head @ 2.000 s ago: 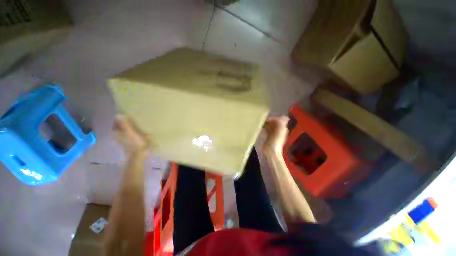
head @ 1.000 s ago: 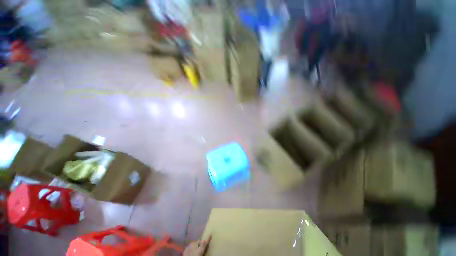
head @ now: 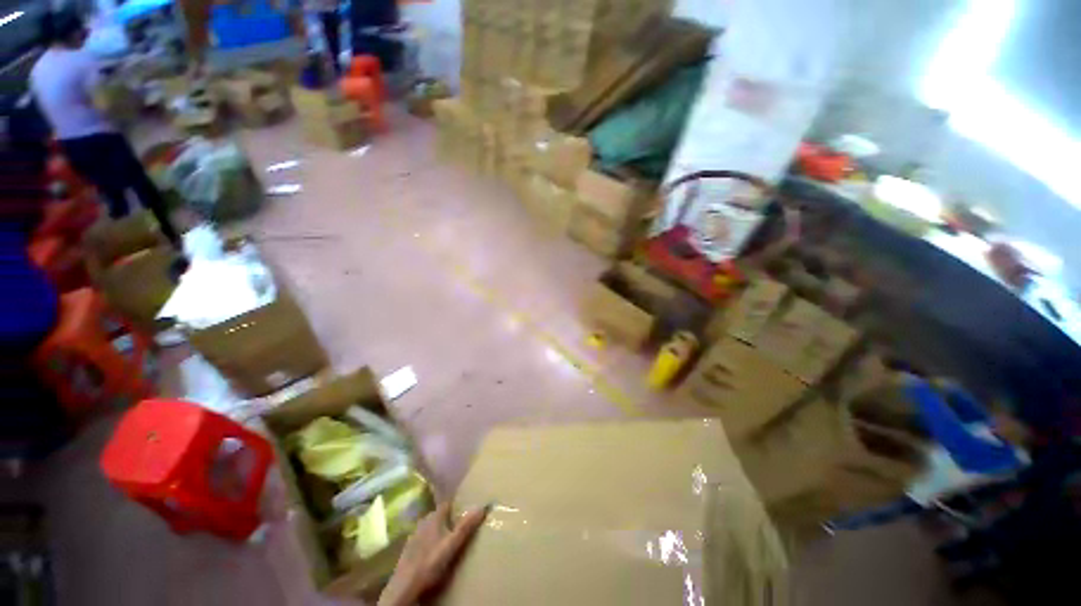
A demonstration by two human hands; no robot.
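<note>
A brown cardboard carton is at the bottom middle, close in front of me, with shiny tape on its top and right side. My left hand is at its left side, fingers on the box edge, holding it. The lower part of the carton is cut off by the frame edge. My right hand is not in the picture.
A red stool and an open carton with yellow and white scraps stand at the left. Several cartons stand at the right. Stacked cartons line the back. A person stands at the far left.
The view has swung from the floor and my legs to the wider workshop. The carton, held between both hands earlier, is now at the bottom middle; the blue stool and my right hand are out of view.
</note>
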